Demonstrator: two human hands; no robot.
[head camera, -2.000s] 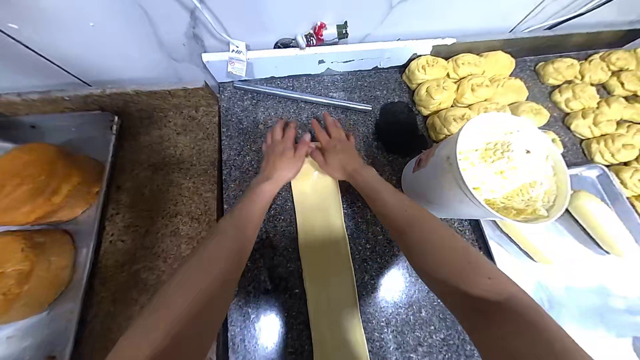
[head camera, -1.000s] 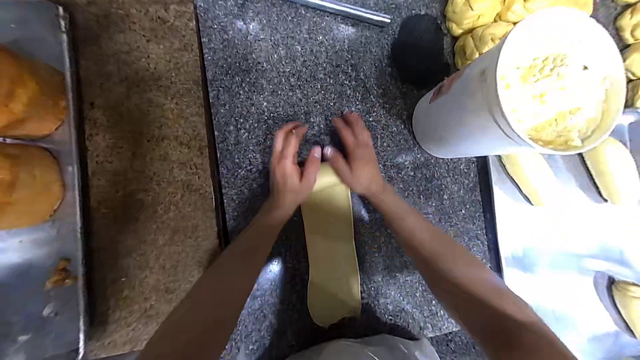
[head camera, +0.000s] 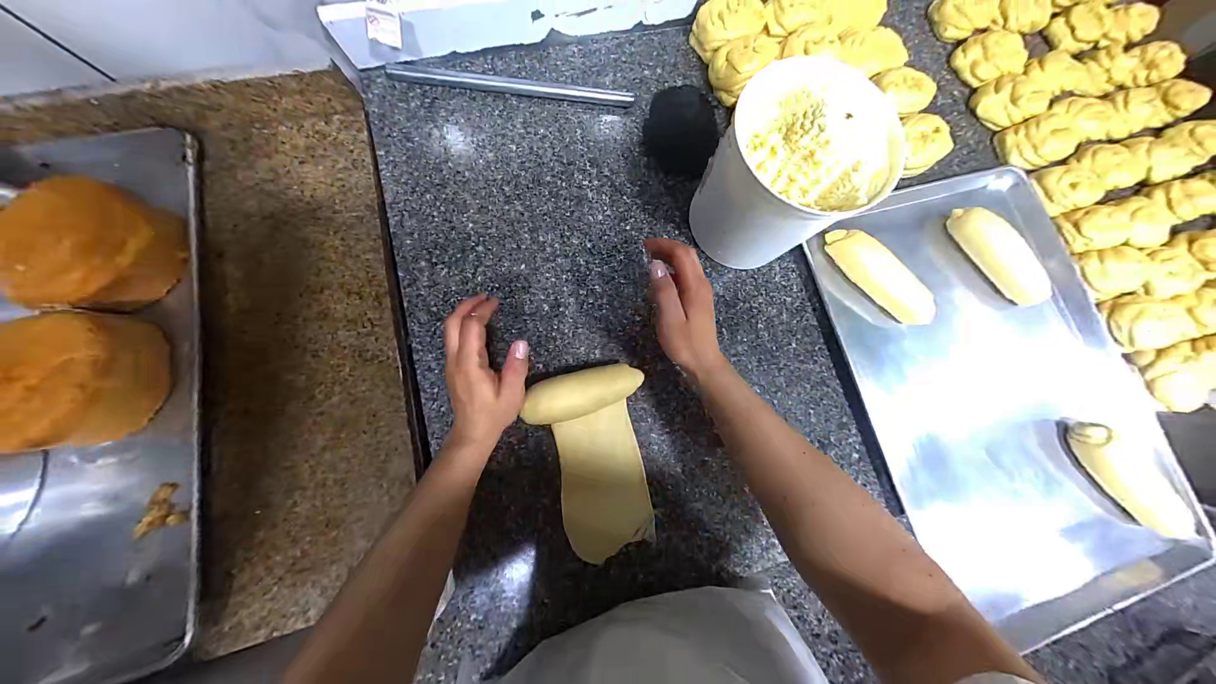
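Observation:
A strip of dough (head camera: 600, 480) lies on the dark granite counter, its far end rolled into a thick dough roll (head camera: 583, 393) and its near end flat. My left hand (head camera: 484, 375) is at the left end of the roll, thumb beside it, fingers apart and curved. My right hand (head camera: 686, 309) hovers to the right of and beyond the roll, fingers apart, holding nothing. A white plastic bucket (head camera: 755, 204) with yellow crumbly filling stands to the right of my right hand.
On the right, a metal tray (head camera: 978, 418) carries several dough rolls, with rows of shaped dough (head camera: 1092, 123) past it. A metal rod (head camera: 513, 85) and a dark round object (head camera: 680, 131) lie at the back. At left, a baking tray (head camera: 190, 532) holds baked loaves (head camera: 81, 380).
The flat strip has been rolled up from its far end into a thick roll. My hands, close together at its far end before, are now apart at either side.

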